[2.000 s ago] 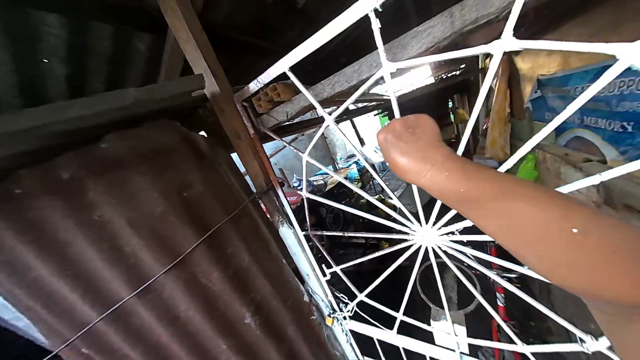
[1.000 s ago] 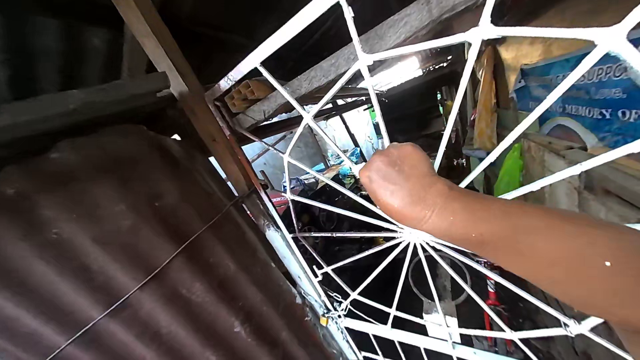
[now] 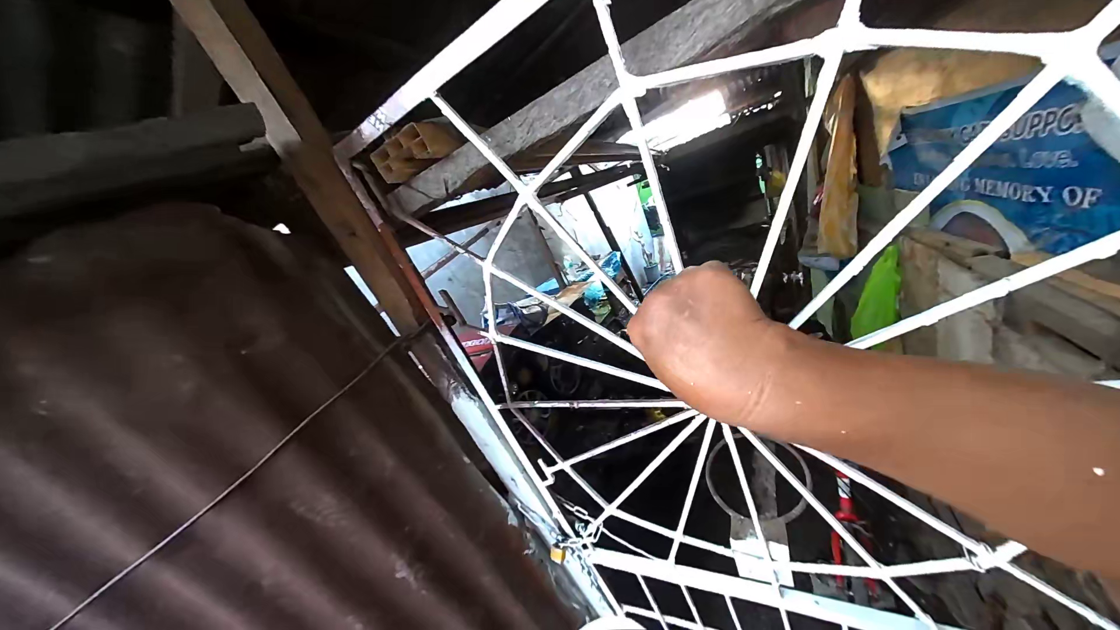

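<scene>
My right hand is raised in front of a white metal grille with bars in a spider-web pattern. Its fingers are curled and turned away from the camera, so whether they hold anything is hidden. The fist covers bars just above the point where they meet. Light specks dot the forearm. Near the grille's lower left, a chain and a small brass-coloured padlock hang at the frame. My left hand is not in view.
Brown corrugated metal sheet fills the left, crossed by a thin wire. A wooden post runs beside the grille. Behind the bars are a hollow block, a blue printed banner, a green bag and wooden boards.
My right hand has shifted down and left against the grille, nearer to where the bars meet. The view has moved slightly.
</scene>
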